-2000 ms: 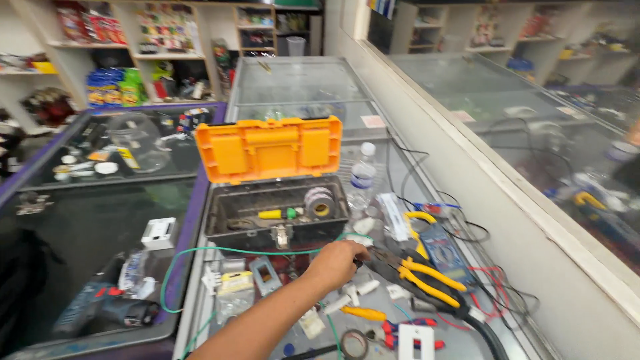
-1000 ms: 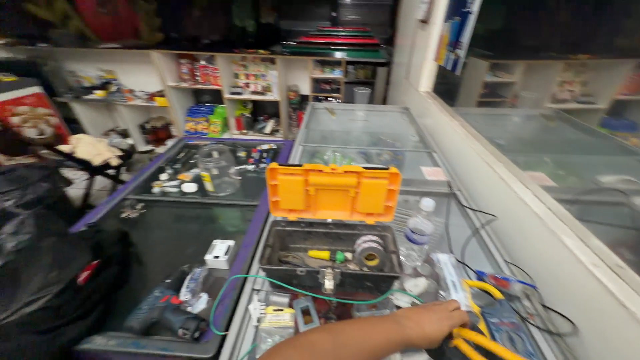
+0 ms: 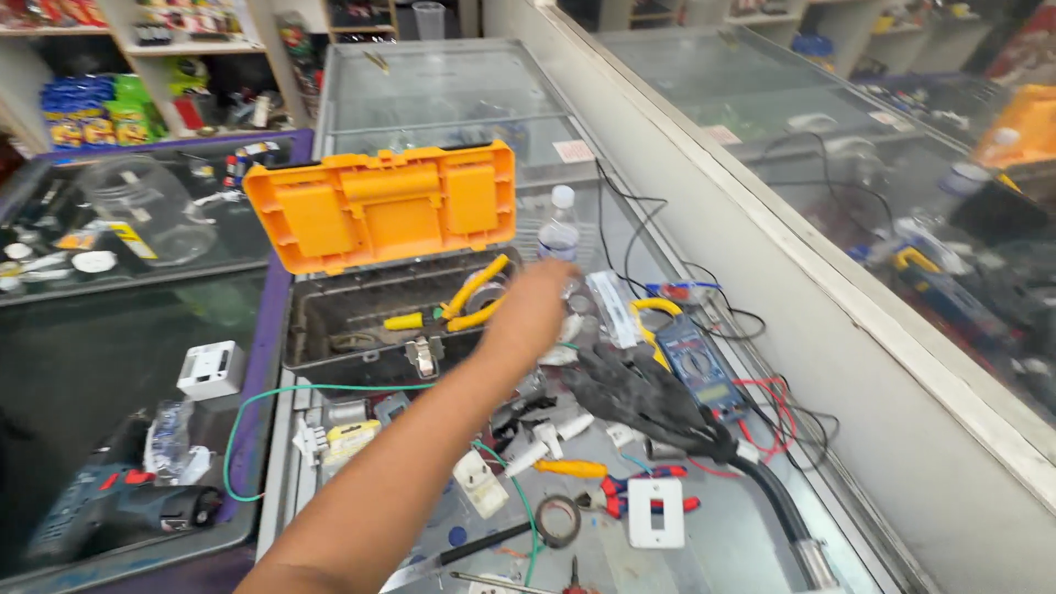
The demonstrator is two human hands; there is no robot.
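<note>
My left hand (image 3: 535, 301), blurred, is over the right end of the open toolbox (image 3: 355, 359), near the water bottle (image 3: 559, 235); its fingers are unclear. Yellow-handled pliers (image 3: 474, 290) rest in the box, with one handle reaching the edge of my hand. Beside them are a yellow-handled tool (image 3: 403, 321) and a tape roll, partly hidden. The orange lid (image 3: 388, 210) stands raised. Right of my forearm lie a black glove (image 3: 639, 400), a clamp multimeter (image 3: 697, 359), red-and-blue pliers (image 3: 615, 495), a tape roll (image 3: 558, 521) and a white switch plate (image 3: 657, 513). My right hand is out of view.
A cordless drill (image 3: 124, 495) and white socket box (image 3: 211, 370) lie on the left display case. Green wire (image 3: 305, 388) loops in front of the toolbox. Black cables (image 3: 631, 239) run along the glass partition at right. Shelves with goods stand behind.
The yellow-handled pliers, on the glass counter two seconds ago and under my left hand one second ago, are now in the toolbox. My left hand has moved over to the box. The view has shifted.
</note>
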